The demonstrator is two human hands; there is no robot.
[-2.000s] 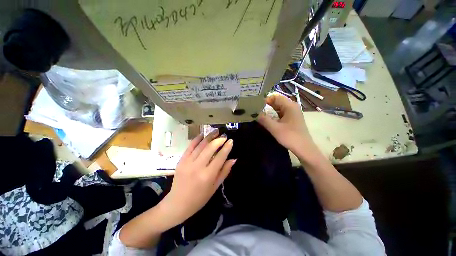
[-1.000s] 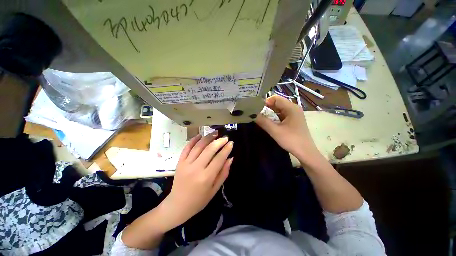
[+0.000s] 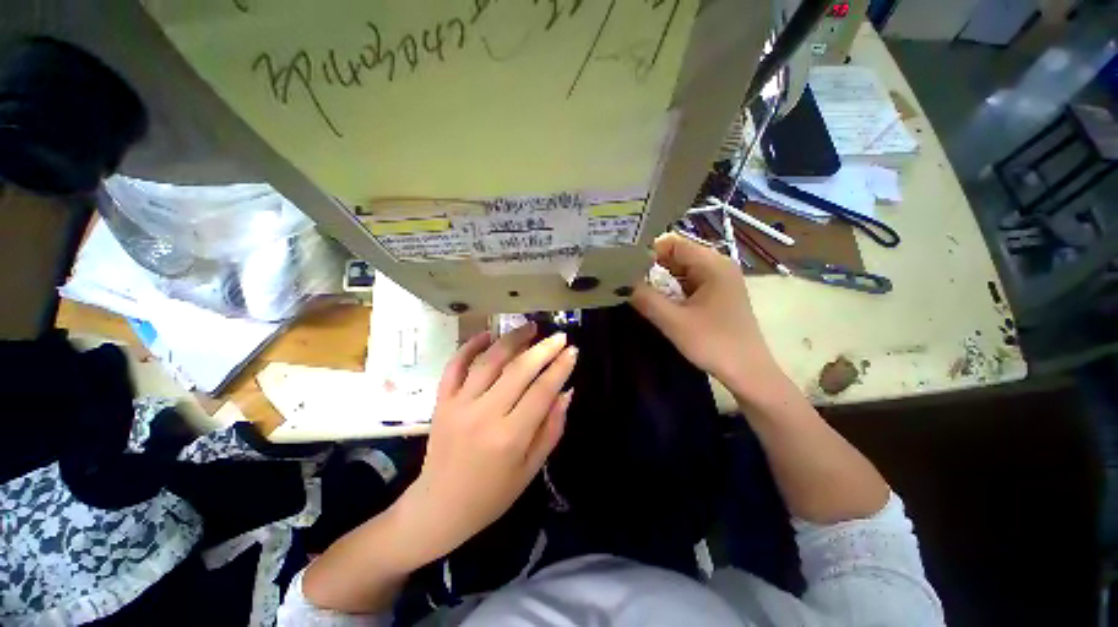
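The black garment piece [image 3: 638,429] lies below the sewing machine head [image 3: 527,288] and hangs over my lap. My left hand [image 3: 497,410] rests flat on its left part, fingertips near the needle area. My right hand [image 3: 699,300] pinches the cloth edge at the right of the head, with a bit of white lace trim [image 3: 666,282] by the fingers. The head hides most of the presser foot and needle. Thin white strands show on the cloth by my left wrist.
Black pieces with white lace [image 3: 92,539] lie at the left. A crumpled clear bag [image 3: 233,251] sits on papers behind them. On the table [image 3: 920,331] at right are a phone [image 3: 799,135], dark strap, pens and a metal tool [image 3: 840,278]. A control box stands behind.
The hands stay nearly in place on the cloth. A little more white trim shows beside my right fingers. The view has shifted slightly.
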